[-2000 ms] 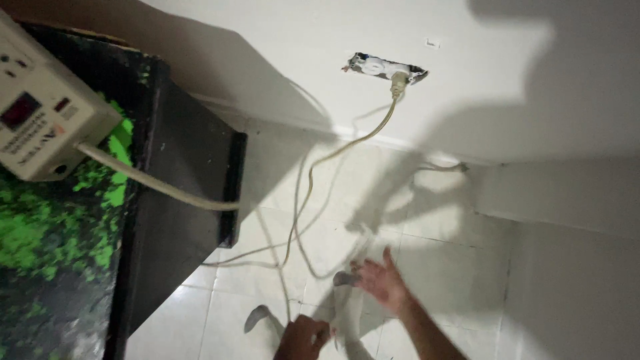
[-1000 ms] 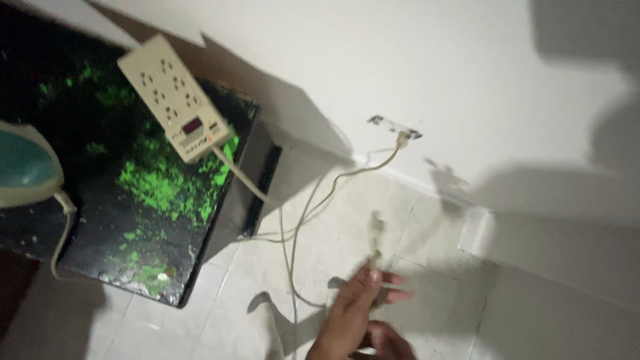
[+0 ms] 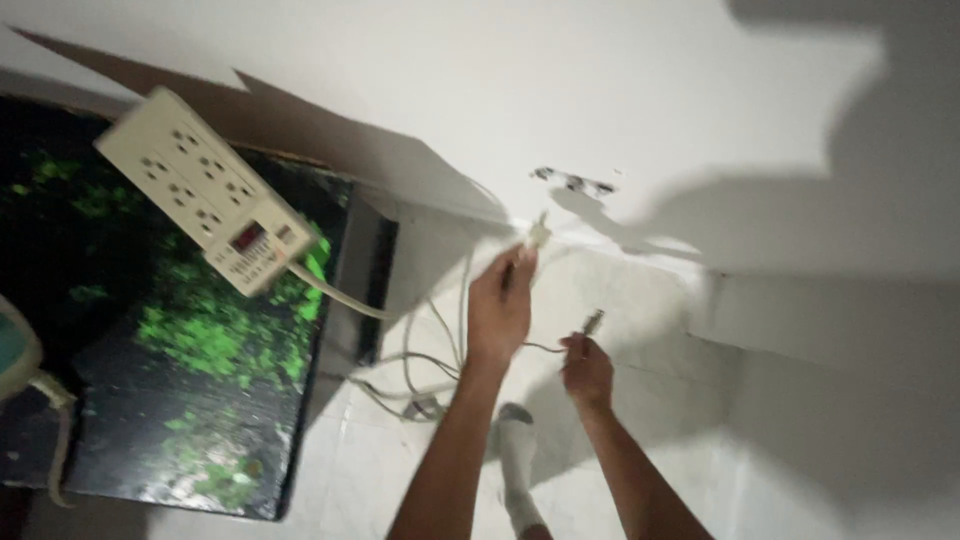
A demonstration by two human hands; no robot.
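Note:
My left hand (image 3: 501, 311) grips a pale electrical plug (image 3: 539, 231), its prongs pointing up toward the wall. Lower and to the right, my right hand (image 3: 588, 367) holds another plug (image 3: 593, 322) by its base, with a thin cord (image 3: 544, 347) running left from it. Above both hands is a wall outlet (image 3: 574, 182) without a cover plate; no plug sits in it. A beige power strip (image 3: 206, 191) with several sockets and a red switch lies on the black table, its cord leading right over the edge.
The black table (image 3: 112, 450), splotched with green paint, stands at left against the white wall (image 3: 465, 90). A teal and white clothes iron (image 3: 13, 349), partly cut off, is at the far left. Cords (image 3: 409, 360) loop above the tiled floor, near my foot (image 3: 517, 450).
The plug that was in the wall outlet is out of it. My left hand has risen toward the outlet, and each hand now holds a plug.

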